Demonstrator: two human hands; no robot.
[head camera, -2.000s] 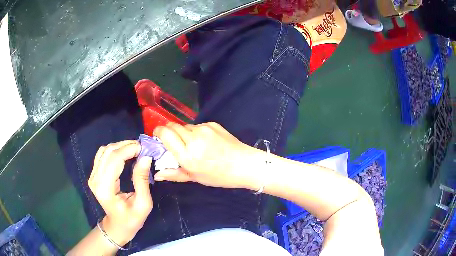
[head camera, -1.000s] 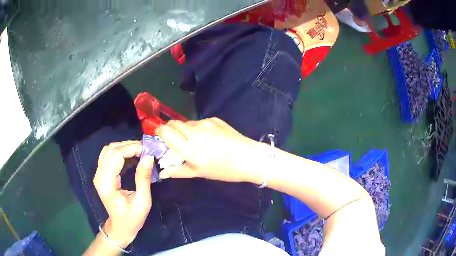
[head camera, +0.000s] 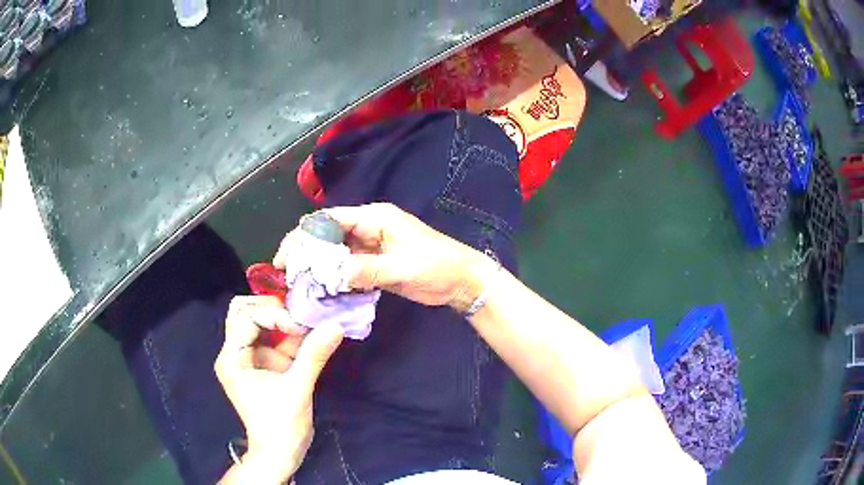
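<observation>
A purple part (head camera: 332, 311) joins a lumpy white part (head camera: 318, 263) with a grey cap (head camera: 322, 227) at its upper end, held over the lap. My left hand (head camera: 275, 369) pinches the purple part from the lower left, thumb in front. My right hand (head camera: 388, 251) grips the white part from the right, with fingers behind it near the grey cap. Both hands are bare. The contact between the purple and white parts is partly hidden by my fingers.
The dark green bench (head camera: 189, 123) curves across the upper left, with a white bottle (head camera: 190, 9) and grey-topped pieces (head camera: 33, 33) at its far side. Blue crates of purple parts (head camera: 701, 403) stand on the floor at right. A red stool (head camera: 701, 80) stands at upper right.
Both hands have turned the piece and brought it slightly up and right; the grey cap now shows. The view has shifted, showing more of the bench's far side.
</observation>
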